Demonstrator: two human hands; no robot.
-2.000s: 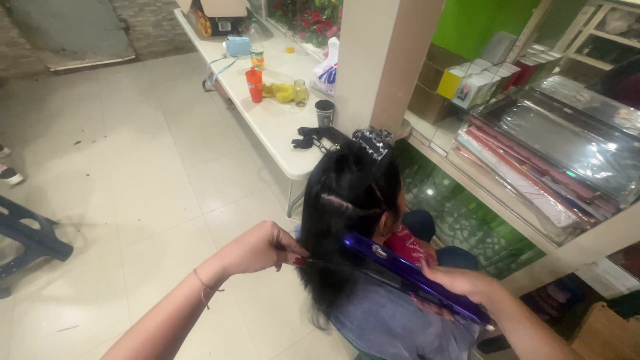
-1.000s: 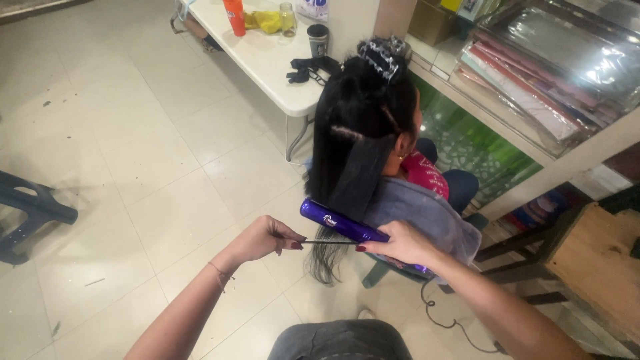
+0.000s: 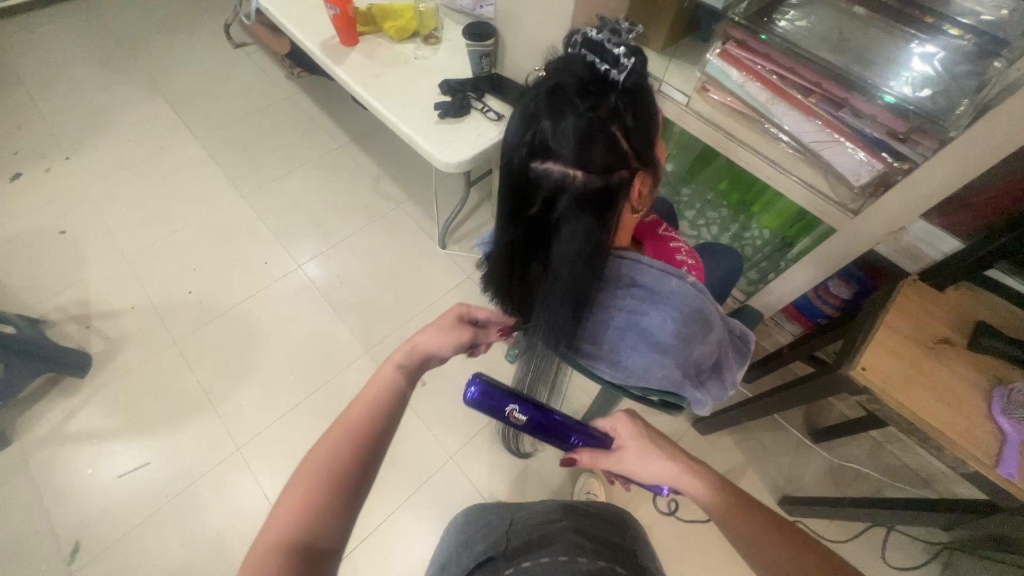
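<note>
A seated person's long dark hair (image 3: 552,232) hangs down the back, its upper part held up by a patterned claw clip (image 3: 606,50). My right hand (image 3: 636,452) is closed on a purple hair straightener (image 3: 536,418), which lies across the lower ends of the hair; whether its plates are pressed together on hair I cannot tell. At the hair's left edge, my left hand (image 3: 468,332) pinches a thin dark thing, perhaps a comb, mostly hidden by the fingers and hair. A grey-blue towel (image 3: 672,328) covers the person's shoulders.
A white table (image 3: 384,88) bears a lidded cup (image 3: 480,48), eyeglasses (image 3: 486,108) and an orange cup (image 3: 342,22). On the right, a wooden stool (image 3: 920,360) holds a purple hairbrush (image 3: 1010,424). Cords trail over the floor below it. A dark plastic stool (image 3: 36,360) stands at left.
The straightener has moved down from the middle lengths of the hair to its ends. My left hand, beside the straightener one second ago, is now above it at the hair. The view has shifted.
</note>
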